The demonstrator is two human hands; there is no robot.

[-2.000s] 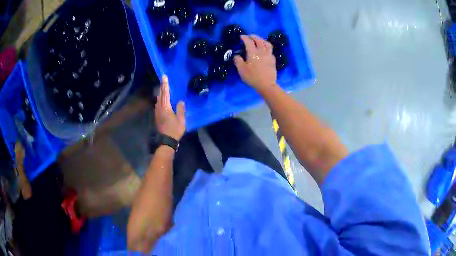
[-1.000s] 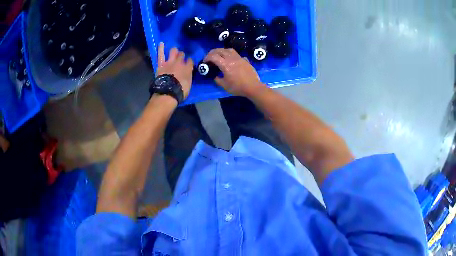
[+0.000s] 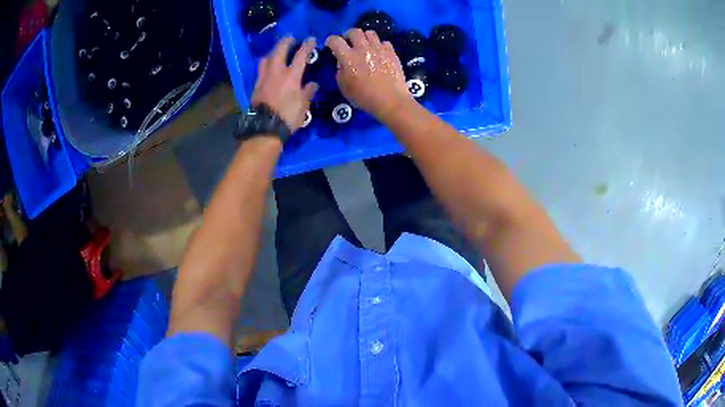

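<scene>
Glossy black 8-balls lie in a blue tray in front of me. Two in the near row show their 8s; another near-row ball is partly covered by my left hand. My left hand is over the tray's left side, fingers and thumb apart, beside a ball whose white circle shows between my hands. My right hand is palm down over the middle balls with bent fingers. Its palm side is hidden, so I cannot tell whether it grips a ball.
A deep tub of dark balls stands left, with a pale loop on its near edge. Beyond it is a neighbour's blue tray. A person in dark clothing is lower left, beside stacked blue trays. Glossy grey floor is right.
My right hand has moved up and slightly right, off the near-row ball. That ball now sits beside the one at the right. My left hand has shifted up with its fingers over the tray.
</scene>
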